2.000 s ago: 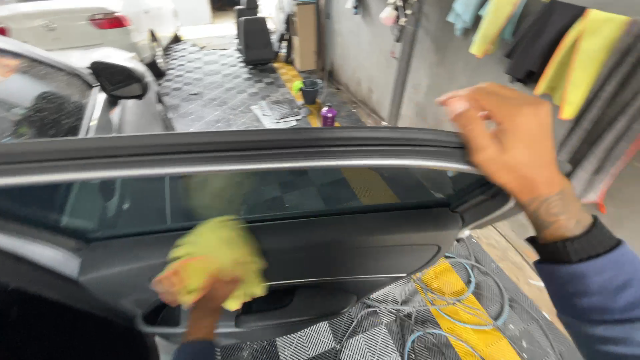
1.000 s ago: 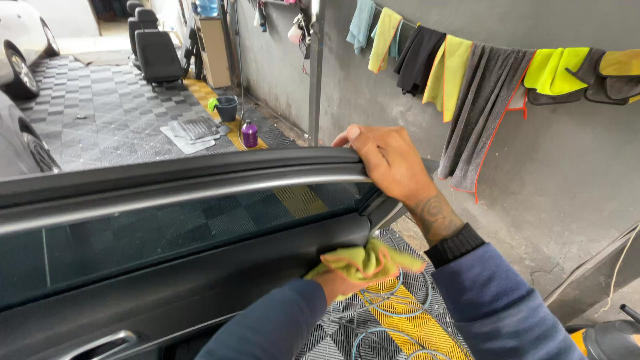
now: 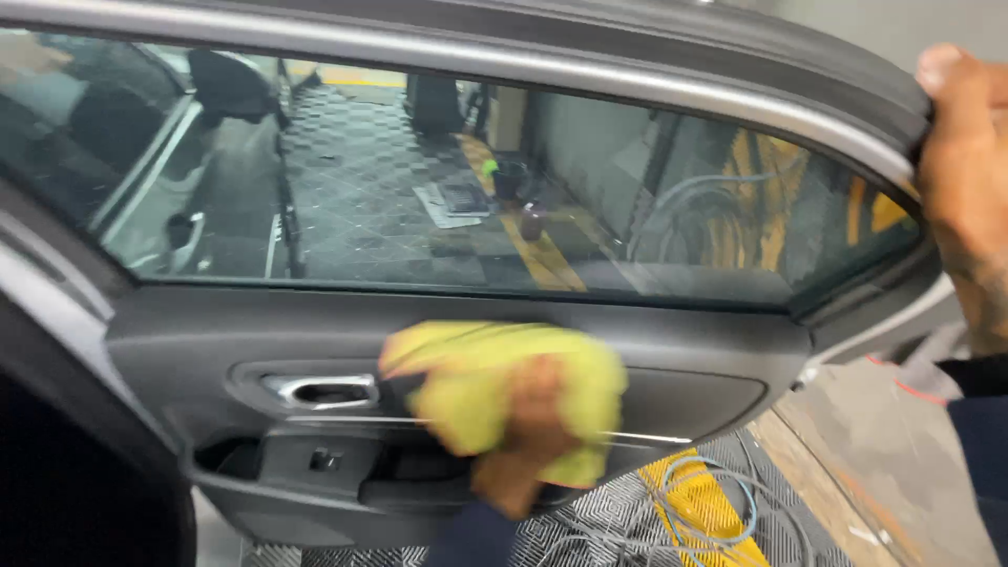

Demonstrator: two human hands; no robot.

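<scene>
A yellow microfiber cloth (image 3: pixel 583 378) is bunched under my left hand (image 3: pixel 531 433), which presses it against the inner door panel (image 3: pixel 701 346) below the window; both are motion-blurred. The chrome inner door handle (image 3: pixel 331 391) lies to the left of the cloth, with the window switch (image 3: pixel 324 458) below it. My right hand (image 3: pixel 969 150) grips the rear upper corner of the car door's window frame (image 3: pixel 709 102), at the right edge of the view. The door glass (image 3: pixel 378 181) is up, and the floor beyond shows through it.
Coiled hoses (image 3: pixel 709 504) lie on the black and yellow floor tiles (image 3: pixel 685 472) below the door. Through the glass appear a dark bucket (image 3: pixel 509 179), a bottle (image 3: pixel 532 220) and papers on the floor. A dark car part or seat fills the lower left.
My left hand and the cloth have moved from the door's rear edge to the middle of its inner panel. My right hand stays on the window frame. The view has swung down and left.
</scene>
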